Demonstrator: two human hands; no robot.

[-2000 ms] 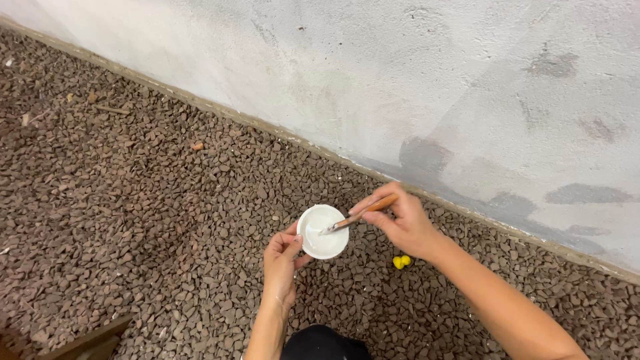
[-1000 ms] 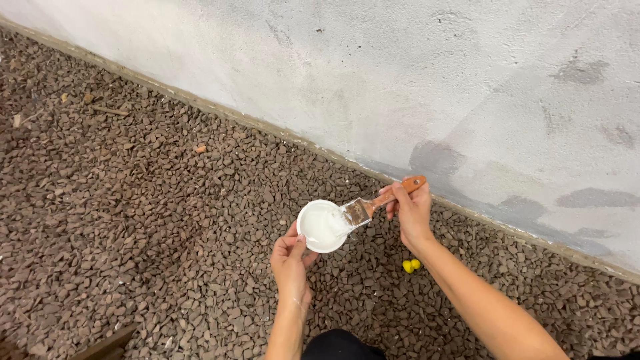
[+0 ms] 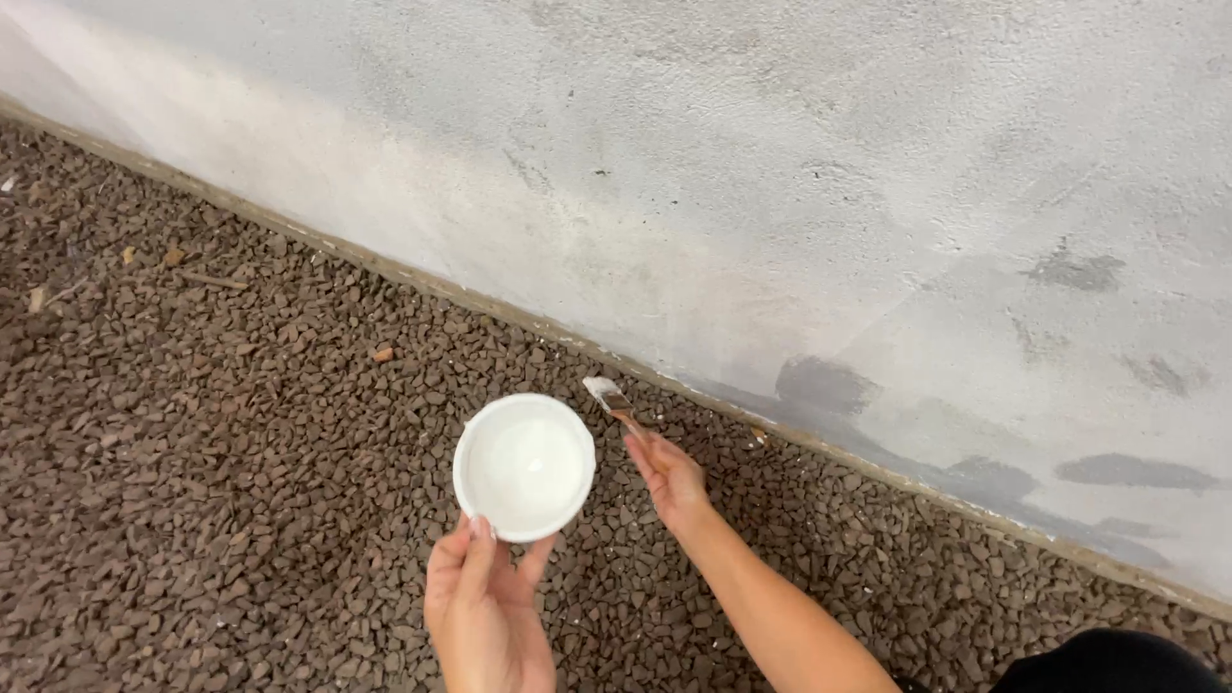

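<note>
My left hand (image 3: 491, 597) grips a round white tub (image 3: 526, 468) by its near rim, thumb on the edge and fingers beneath. White paint (image 3: 535, 464) lies inside it. To the right, my right hand (image 3: 666, 474) holds a flat paintbrush (image 3: 616, 404) by its handle, mostly hidden by the fingers. White paint coats the bristles, which point up and left toward the wall's foot and do not touch the tub or the wall.
A rough whitish wall (image 3: 597, 192) with grey patches (image 3: 826, 385) rises ahead, with a narrow ledge (image 3: 539, 322) running diagonally along its foot. Brown gravel (image 3: 241, 462) covers the ground. Dark cloth (image 3: 1107, 664) shows at the lower right.
The brush was over the tub two seconds ago and at its rim one second ago; now it is apart from the tub, its bristles pointing toward the wall. The view has shifted.
</note>
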